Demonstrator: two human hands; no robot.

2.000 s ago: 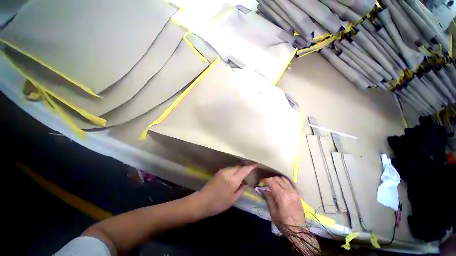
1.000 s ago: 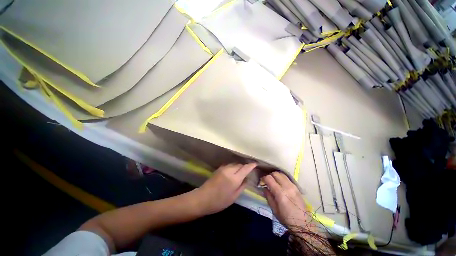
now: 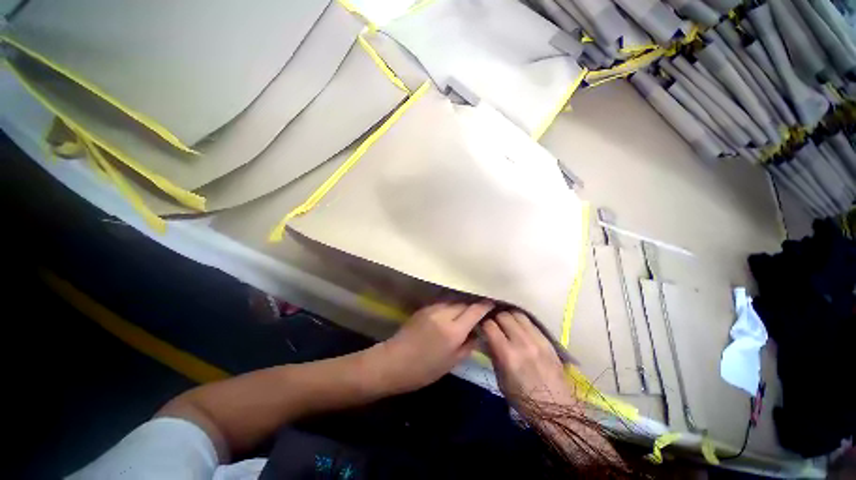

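Note:
A grey-beige panel [image 3: 450, 197] with yellow side edges lies in front of me, its front edge lifted. My left hand [image 3: 427, 342] is at this front edge, its fingertips just under the lifted edge and holding it. My right hand [image 3: 527, 361] is beside it, close to touching, with its fingers bent over and under the same edge. The fingertips of both hands are partly hidden by the edge. No small item shows in my right fingers. Yellow tape [image 3: 601, 396] lies by my right wrist. Dark strands, perhaps hair, hang blurred over my right wrist.
Overlapping grey-beige panels [image 3: 202, 70] with yellow edges and hanging tails are at left. Narrow strip pieces [image 3: 627, 319] lie right of the panel. Folded grey bundles [image 3: 713, 112] are heaped at upper right. A white piece [image 3: 744, 345] and a black cloth heap [image 3: 807, 328] are at right.
My right fingers have moved up and further under the panel's front edge. The small pale item seen in them before no longer shows. My left hand has stayed at the edge.

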